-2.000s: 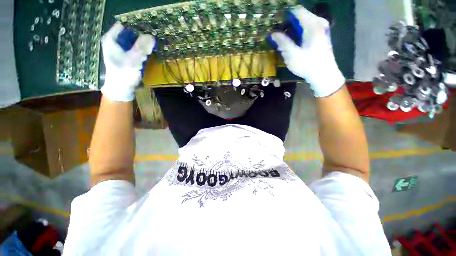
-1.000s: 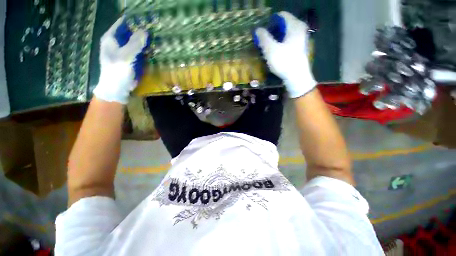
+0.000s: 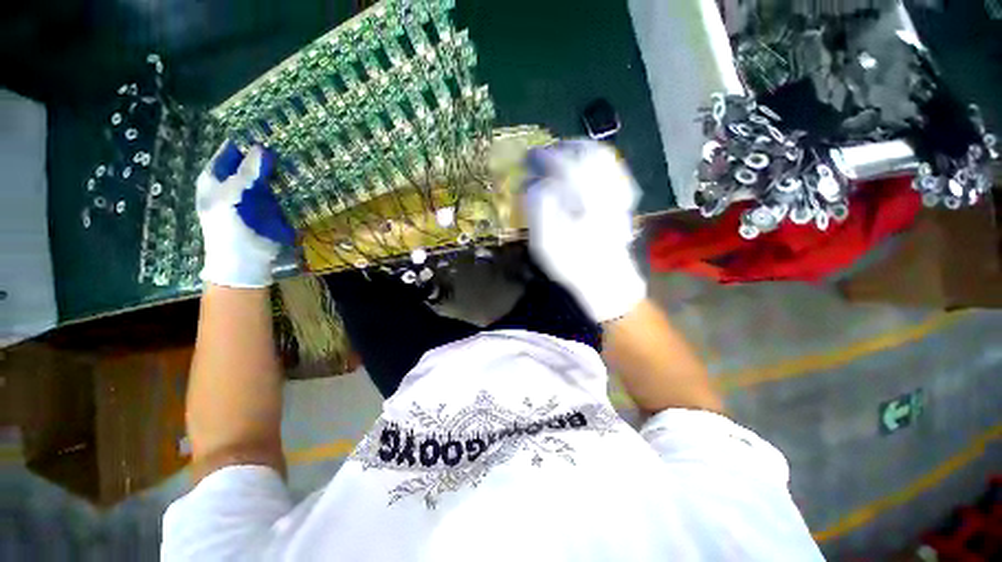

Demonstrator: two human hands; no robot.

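A PCB panel (image 3: 374, 104) lies tilted over the yellow board (image 3: 379, 225) at the bench edge. Thin lead wires hang from its near edge, with round end parts (image 3: 419, 257) over the edge. My left hand (image 3: 244, 209), in a white glove with blue fingertips, grips the panel's left end. My right hand (image 3: 579, 214) is motion-blurred over the right end of the yellow board, away from the panel; whether its fingers hold anything cannot be made out.
Another panel (image 3: 176, 209) with round parts lies at the left. A smartwatch-like object (image 3: 601, 119) lies behind my right hand. At the right a white tray (image 3: 703, 66) holds wired boards, with discs (image 3: 769, 181) hanging over a red cloth (image 3: 802, 247). An open carton (image 3: 121, 406) stands below left.
My right hand has let go of the panel's right end and moved down, nearer the bench edge. The panel now slants, its right side swung away. My left hand stays on it. The view has shifted right.
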